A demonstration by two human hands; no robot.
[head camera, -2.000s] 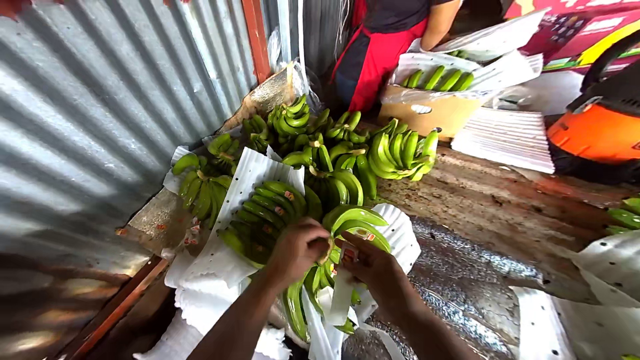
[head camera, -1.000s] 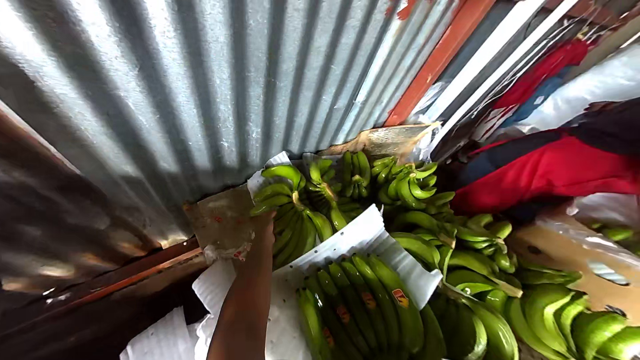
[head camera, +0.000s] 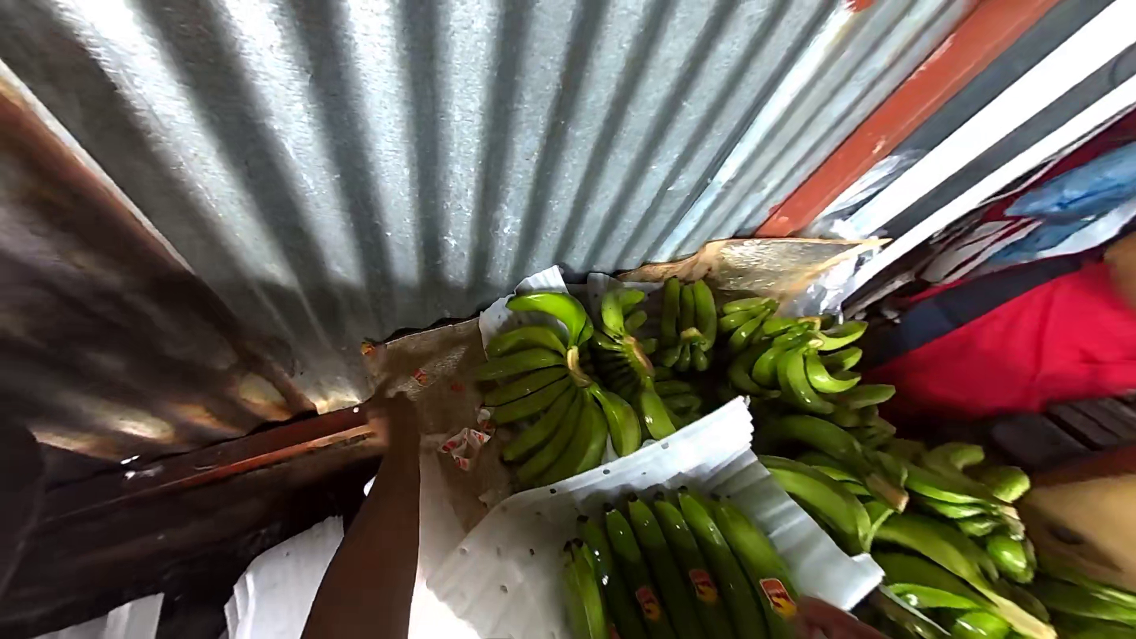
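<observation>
My left hand (head camera: 392, 413) reaches out over the brown cardboard edge at left centre, close to the red beam; it is dark and blurred, so its fingers cannot be made out. At the bottom right, part of my right hand (head camera: 830, 619) touches the lower end of a cluster of green bananas with red stickers (head camera: 701, 559). That cluster lies on a white perforated foam sheet (head camera: 524, 541). Just right of my left hand, a fanned hand of green bananas (head camera: 550, 404) rests beside a small crumpled sticker scrap (head camera: 464, 444).
A corrugated metal wall (head camera: 497, 151) rises behind the bananas. A rusty red beam (head camera: 293, 448) runs along the left. More green bananas (head camera: 816, 364) are heaped at right, near a cardboard box (head camera: 1087, 515) and a person in a red apron (head camera: 1021, 337).
Two seconds ago both my hands were together at a banana cluster. Since then my left hand has moved away to the cardboard edge. The view has swung left toward the wall.
</observation>
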